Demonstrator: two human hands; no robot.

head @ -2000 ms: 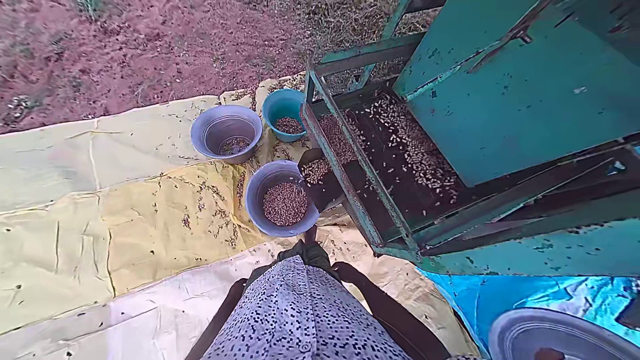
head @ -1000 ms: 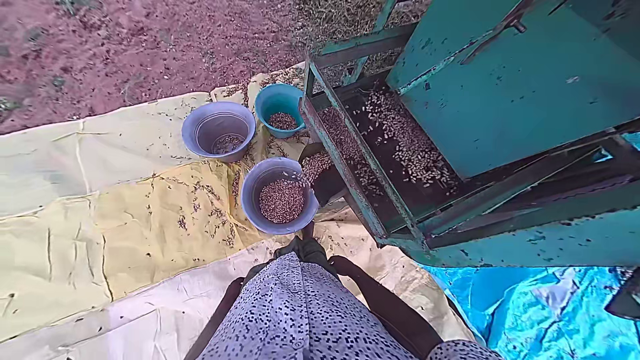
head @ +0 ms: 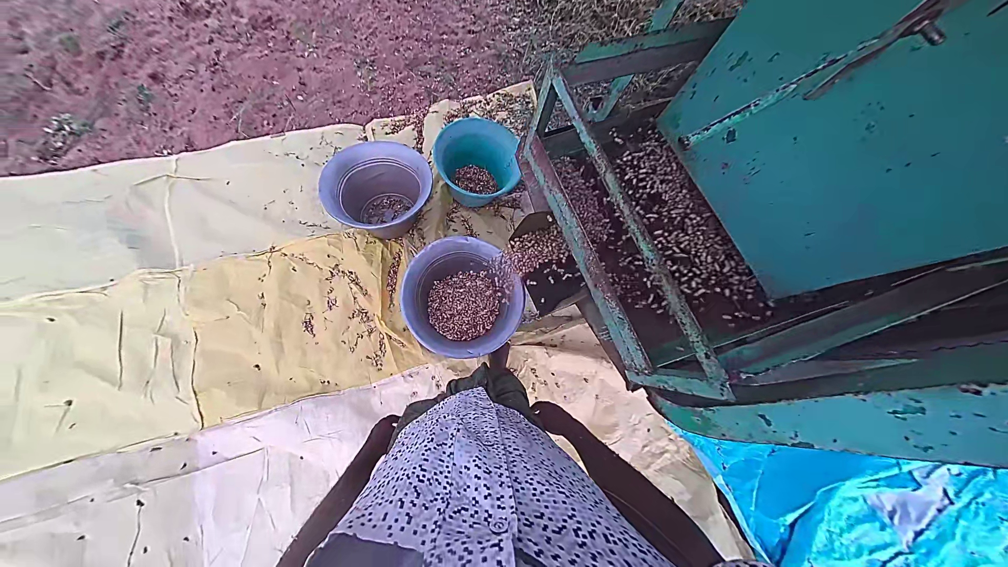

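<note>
My left hand (head: 385, 429) and my right hand (head: 553, 417) rest low at either side of my legs; their fingers are mostly hidden, and I see nothing held. Just beyond my feet stands a purple plastic basin (head: 415, 335), partly filled with shelled nuts or beans (head: 465, 305). More of them slide down a dark metal chute (head: 557, 293) from the green machine (head: 850, 157) and fall into the basin's right side. Behind it are a second purple basin (head: 335, 197) and a teal basin (head: 453, 146), each with a small amount at the bottom.
The machine's rusty green frame (head: 606, 291) juts out at the right, over a tray covered in kernels. Pale and yellow sheeting (head: 260, 331) lies underfoot with scattered kernels. A blue tarpaulin (head: 827, 496) is at the lower right, reddish soil (head: 236, 71) at the top left.
Two seconds ago a purple-rimmed basin showed at the lower right; it is out of view now. Kernels on the machine's tray have shifted. My hands have stayed beside my legs.
</note>
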